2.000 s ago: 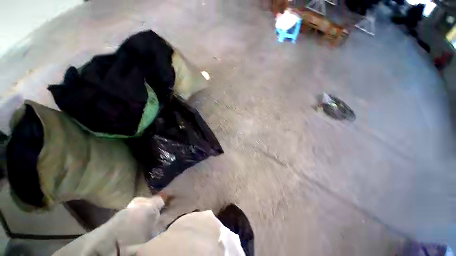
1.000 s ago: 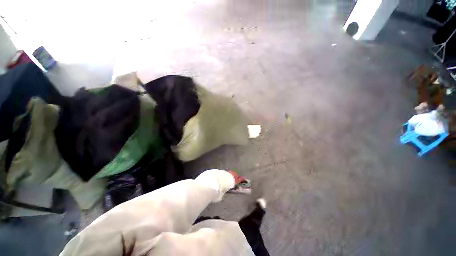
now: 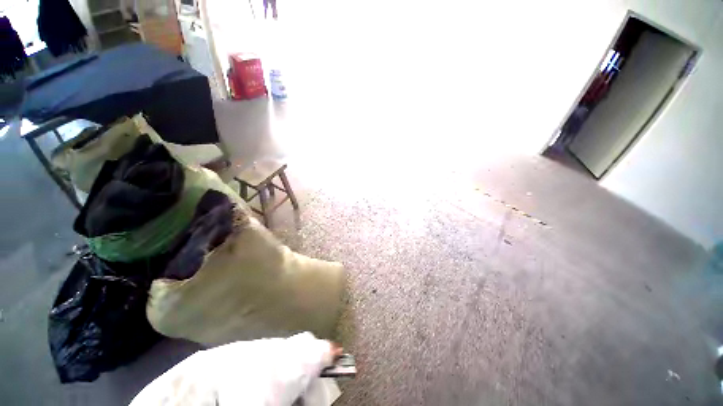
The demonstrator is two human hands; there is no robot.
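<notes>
My left hand (image 3: 336, 352) shows small at the bottom middle, at the end of a white sleeve (image 3: 238, 373). Its fingers are mostly hidden and close on a small flat object (image 3: 342, 367), pale and dark, perhaps a phone or card. My right hand is out of the picture. Just beyond the sleeve lies a bulging olive-tan woven sack (image 3: 254, 289) with dark cloth (image 3: 202, 234) at its mouth. A green-edged sack with black cloth (image 3: 135, 190) stands behind it. A shiny black bin bag (image 3: 99, 317) lies to the left.
A small wooden stool (image 3: 265, 178) stands behind the sacks. A dark-covered table (image 3: 135, 83) is at the upper left, with a red box (image 3: 247, 76) and a pale blue container (image 3: 277, 83) beyond. A doorway (image 3: 626, 95) is in the white wall at right. Grey floor (image 3: 476, 293) spreads ahead.
The view has swung left and up, bringing in the stool, covered table and doorway. The blue stool has left the view. My left hand still holds the small object, lower in the picture.
</notes>
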